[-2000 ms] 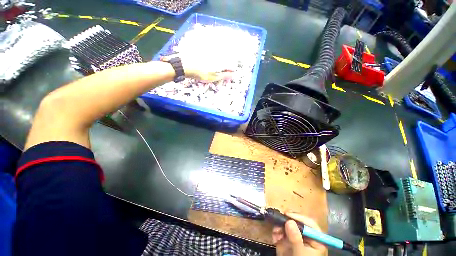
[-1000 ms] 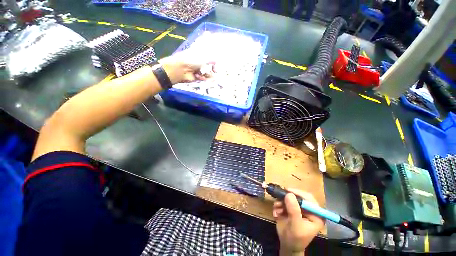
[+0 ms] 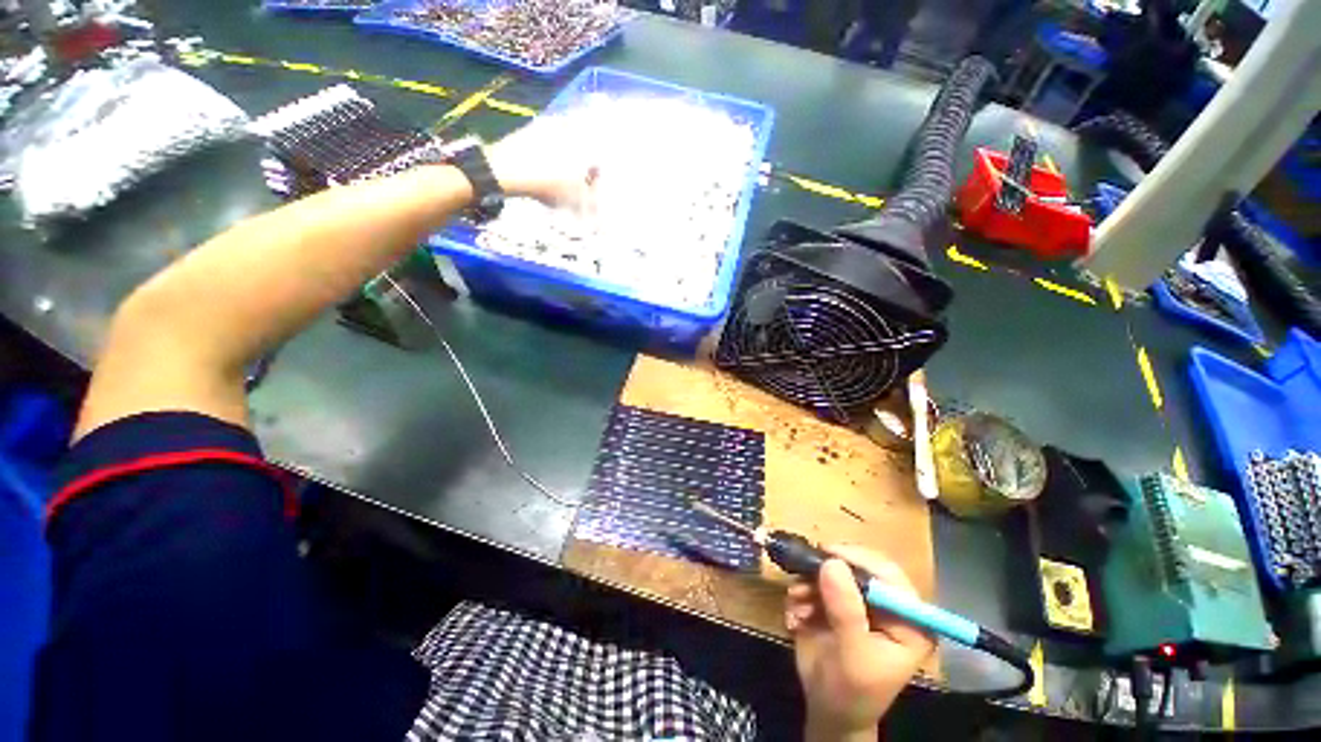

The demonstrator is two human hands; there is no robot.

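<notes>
My right hand (image 3: 858, 638) holds the soldering iron (image 3: 913, 606) by its black grip, its tip over the right part of the PCB panel (image 3: 674, 478). The panel lies on the tan work board (image 3: 855, 536). My left hand (image 3: 558, 171) reaches into the blue parts bin (image 3: 580, 297), among white components (image 3: 681, 174). Its fingers are washed out by glare, so I cannot tell whether they hold anything. The thin solder wire (image 3: 471, 389) runs from beside the bin down to the panel's left edge.
A black fume extractor fan (image 3: 833, 341) stands behind the board. A yellowish round container (image 3: 990, 464), sponge holder (image 3: 1066, 594) and green soldering station (image 3: 1188, 565) are at right. Stacked panels (image 3: 341, 138) and a white heap (image 3: 123, 138) are at far left. A red box (image 3: 1021, 210) is behind.
My left hand moved from the bin's middle to its left side, then slightly deeper into the parts. The iron tip lifted away from the panel's lower edge, and the bright glare on the panel has gone.
</notes>
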